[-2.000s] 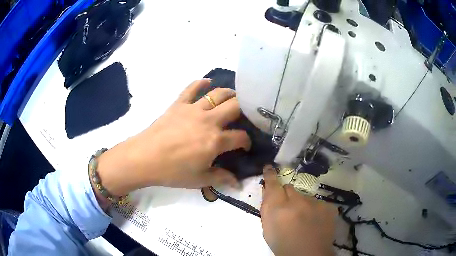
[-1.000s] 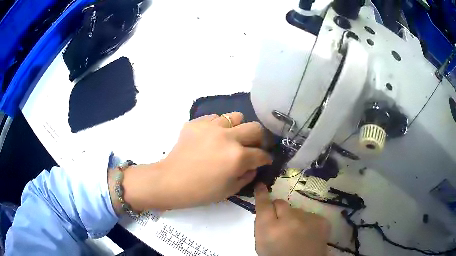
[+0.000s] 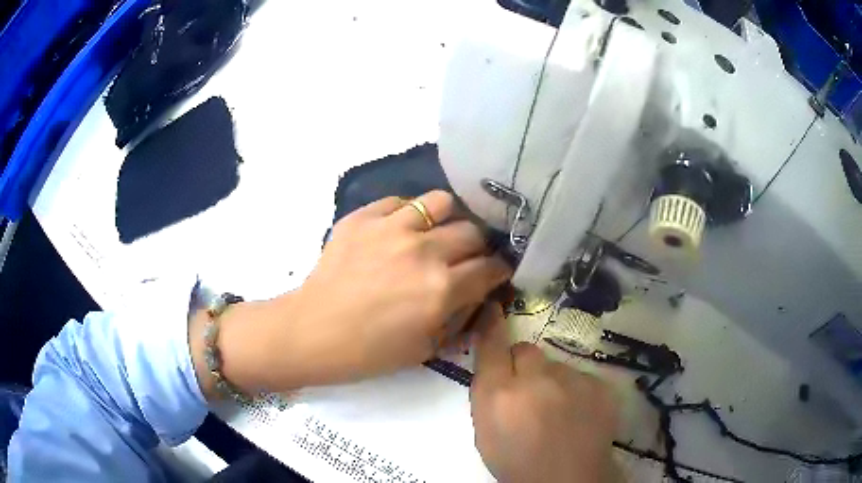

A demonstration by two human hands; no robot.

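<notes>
The black workpiece (image 3: 392, 176) lies on the white table, its upper edge curved, its right part under the sewing machine head (image 3: 510, 123). My left hand (image 3: 387, 283), with a ring and a bead bracelet, presses on it, fingers bent near the needle area. My right hand (image 3: 539, 406) is just right of it, fingertips at the cloth's near edge below the presser foot, which is mostly hidden. The part of the cloth between the hands is mostly covered by fingers. A narrow black strip (image 3: 448, 371) shows below my left hand.
A loose black fabric panel (image 3: 180, 170) lies at the left. A shiny black bundle (image 3: 175, 66) is behind it, beside a blue bin edge (image 3: 71, 90). Black snips (image 3: 643, 356) and a knotted cord (image 3: 718, 424) lie on the bed at right. Ruler markings (image 3: 350, 453) run along the front.
The view has shifted. Compared with two seconds ago, more of the workpiece's far edge shows beyond my left hand. My right fingers have moved up closer to the needle area.
</notes>
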